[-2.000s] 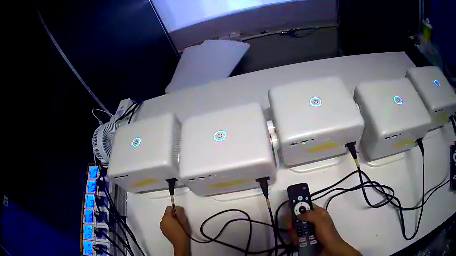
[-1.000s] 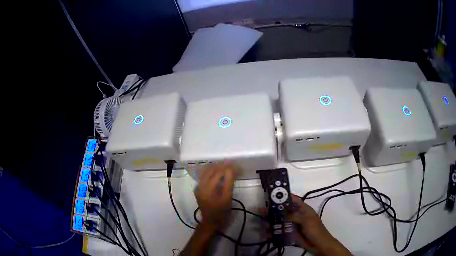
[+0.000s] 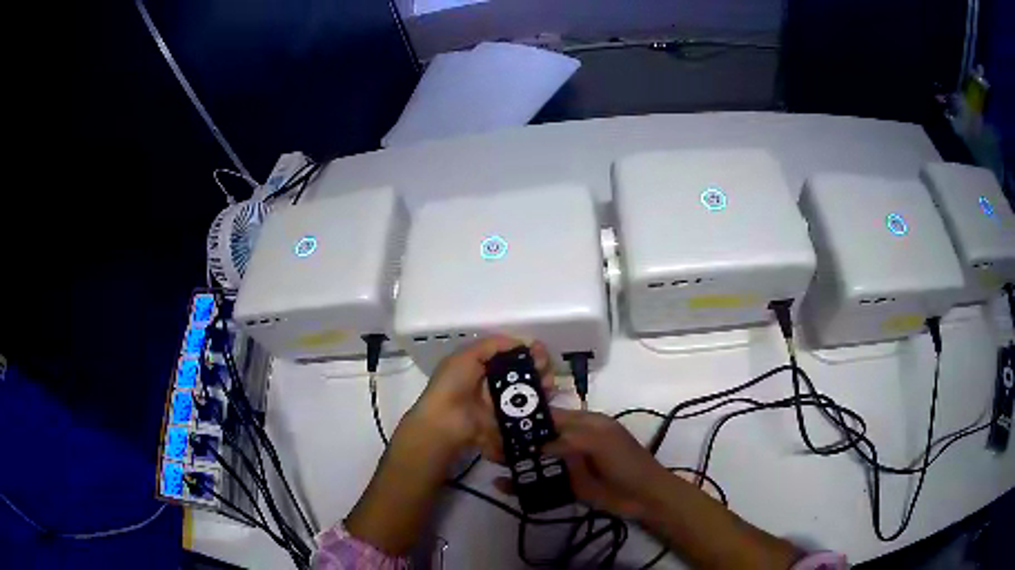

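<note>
A black remote control (image 3: 530,429) with a white button ring is held between my two hands, in front of the second white projector (image 3: 501,278) from the left. My left hand (image 3: 456,401) grips its upper left side. My right hand (image 3: 601,457) is at its lower right side, its fingers partly hidden by the remote. Several white projectors stand in a curved row, each with a glowing blue ring on top. Black cables are plugged into their fronts; the plug (image 3: 579,367) of the second one shows just right of the remote.
Tangled black cables (image 3: 824,412) lie on the white table (image 3: 779,501). Another remote (image 3: 1005,395) lies at the right edge. A small fan (image 3: 232,242) and a strip of blue-lit power meters (image 3: 189,390) are at the left. A white sheet (image 3: 484,95) is behind.
My left hand has left the first projector's cable, passed the second projector's front and come to the remote. My right hand has moved left with the remote. The view has shifted slightly.
</note>
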